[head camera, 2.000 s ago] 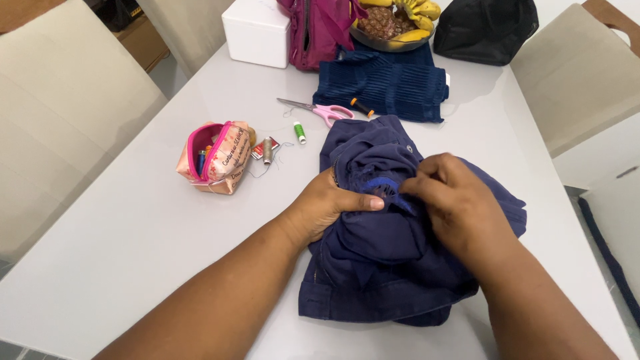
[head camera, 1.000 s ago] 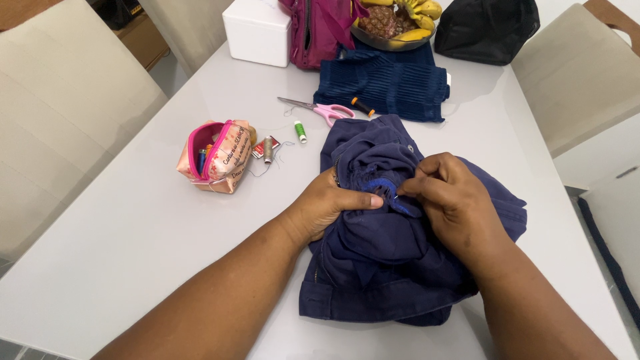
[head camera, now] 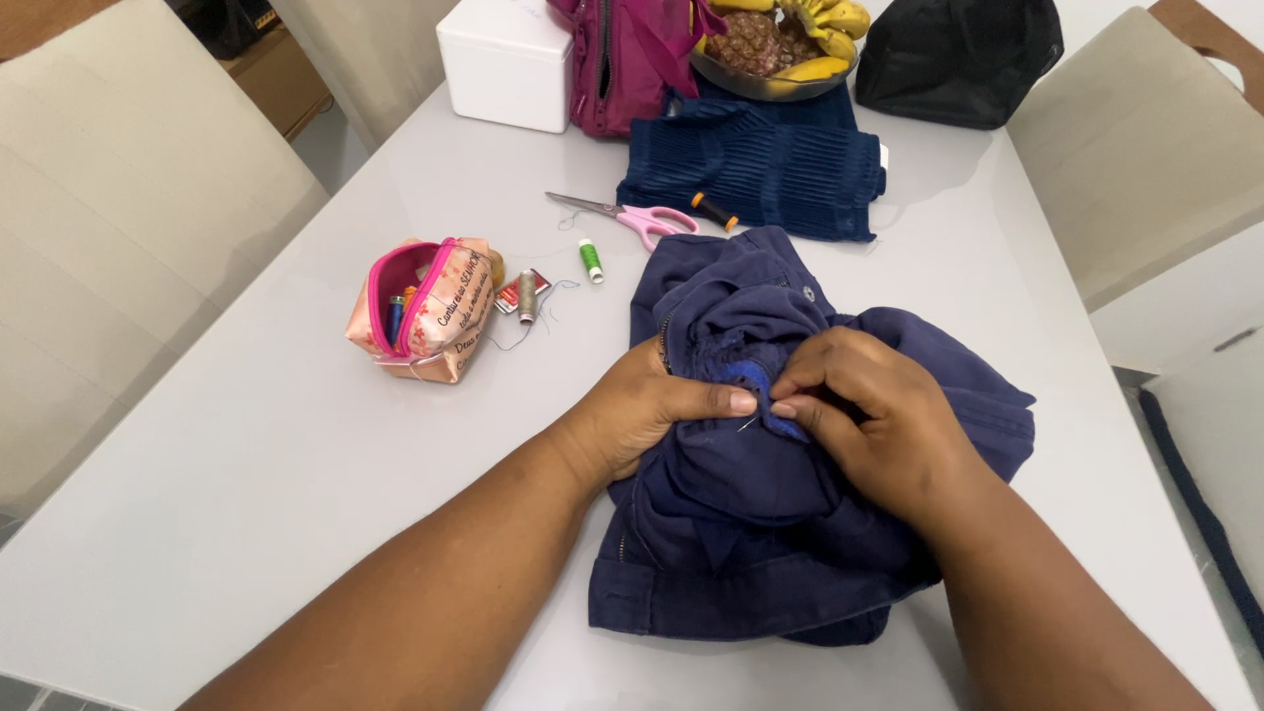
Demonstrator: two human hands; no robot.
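Note:
A navy blue garment (head camera: pixel 780 583) with a zipper, a metal button and a waistband lies bunched on the table. My left hand (head camera: pixel 652 405) grips its cloth from the left, thumb on top beside a brighter blue patch of fabric (head camera: pixel 752 377). Fingertips of my right hand (head camera: pixel 859 415) pinch the edge of that bright blue fabric, close to the left thumb. A thin sewing needle (head camera: pixel 748 423) shows just below the left thumb tip, its other end hidden. Pink-handled scissors (head camera: pixel 652 219), a green thread spool (head camera: pixel 591 261) and a black spool with orange ends (head camera: pixel 714 211) lie beyond the garment.
An open floral pouch (head camera: pixel 434 311) holding spools stands left, near a grey thread spool (head camera: pixel 526 298) and loose thread. Farther back are folded blue ribbed cloth (head camera: pixel 750 168), a white box (head camera: pixel 506 64), a magenta bag (head camera: pixel 632 64), a fruit bowl (head camera: pixel 775 87) and a black bag (head camera: pixel 958 59).
My right hand has moved slightly left, toward the left thumb, and its fingers now meet the bright blue fabric there. The needle tip now shows below the thumb. My left hand keeps its hold.

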